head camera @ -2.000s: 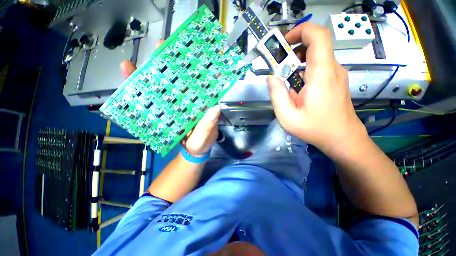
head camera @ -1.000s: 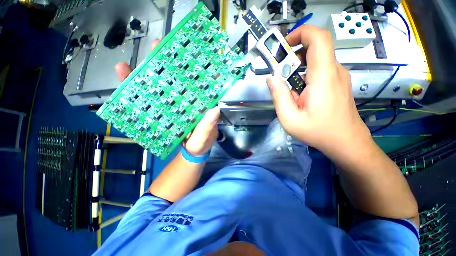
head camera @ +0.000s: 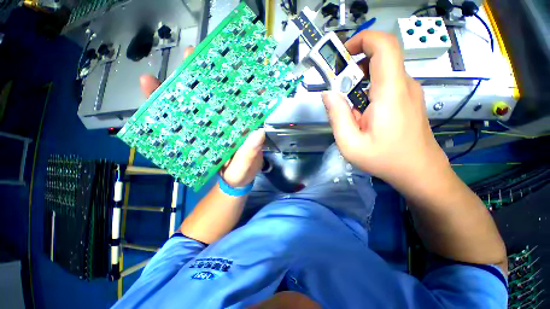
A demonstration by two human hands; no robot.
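A green populated circuit board panel [head camera: 211, 99] is held up and tilted, its rows of small dark and white parts facing me. My left hand [head camera: 244, 160] grips it from below and behind; the thumb side shows at the lower edge and fingertips show past the upper left edge. My right hand [head camera: 386, 108] holds a digital caliper [head camera: 338, 66] between thumb and fingers. The caliper's jaws point left to the panel's right edge and overlap it in view; whether they touch it I cannot tell.
Two grey-white machines stand ahead, left [head camera: 120, 78] and right [head camera: 452, 90]. The right one bears a white block with dark dots [head camera: 424, 36], a blue-handled tool [head camera: 363, 25] and a red button [head camera: 500, 109]. A pipe-frame rack [head camera: 145, 208] and racked boards [head camera: 78, 217] stand lower left.
Since two seconds ago, the panel has shifted slightly left and its tilt has changed a little. The caliper has turned slightly in my right hand. Both hands keep their holds.
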